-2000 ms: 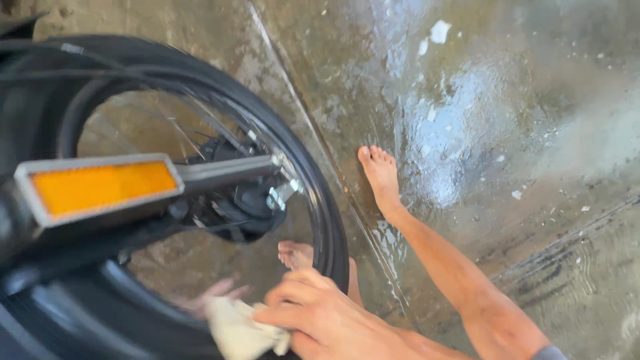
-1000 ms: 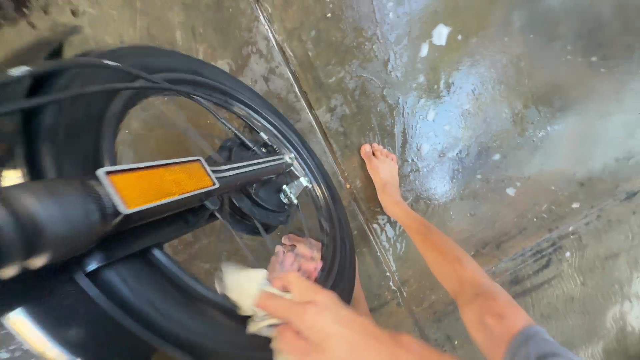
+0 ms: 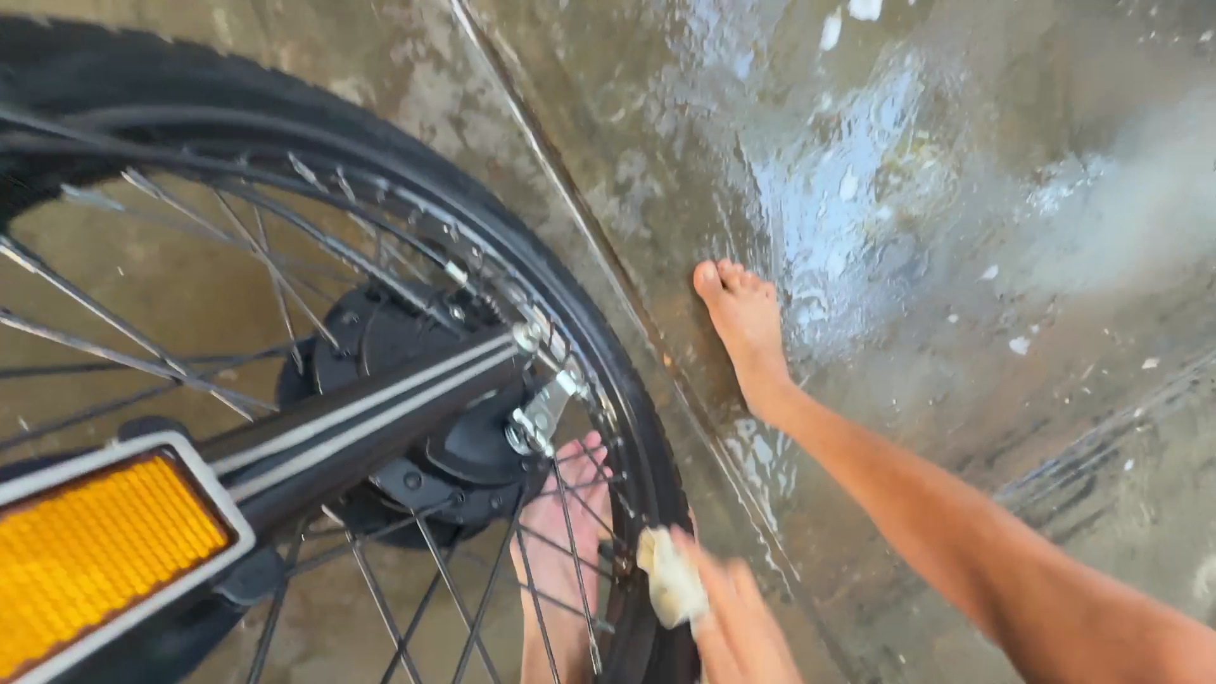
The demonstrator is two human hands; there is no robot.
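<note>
My right hand (image 3: 736,613) is at the bottom centre, slightly blurred, holding a crumpled off-white cloth (image 3: 673,579). The cloth lies against the outer side of a black tyre (image 3: 622,361) on a spoked wheel. Inside the tyre are the wet rim, metal spokes (image 3: 432,560) and a dark hub (image 3: 370,332). A black fork leg (image 3: 380,408) with pale stripes crosses the hub. It carries an orange reflector (image 3: 109,560) in a grey frame. A metal axle fitting (image 3: 543,415) is at the fork's end. My left hand is out of view.
A bare foot (image 3: 746,328) stands on the wet concrete floor (image 3: 950,399), right of the wheel. Another bare foot (image 3: 560,532) shows behind the spokes. A straight groove (image 3: 570,190) crosses the floor between the tyre and the right-hand foot. Pale flecks and glossy wet patches mark the floor.
The cloth and my right hand have moved from over the wheel's inner edge to the tyre's outer side. The spokes, blurred earlier, now look distinct. The view has moved closer to the wheel.
</note>
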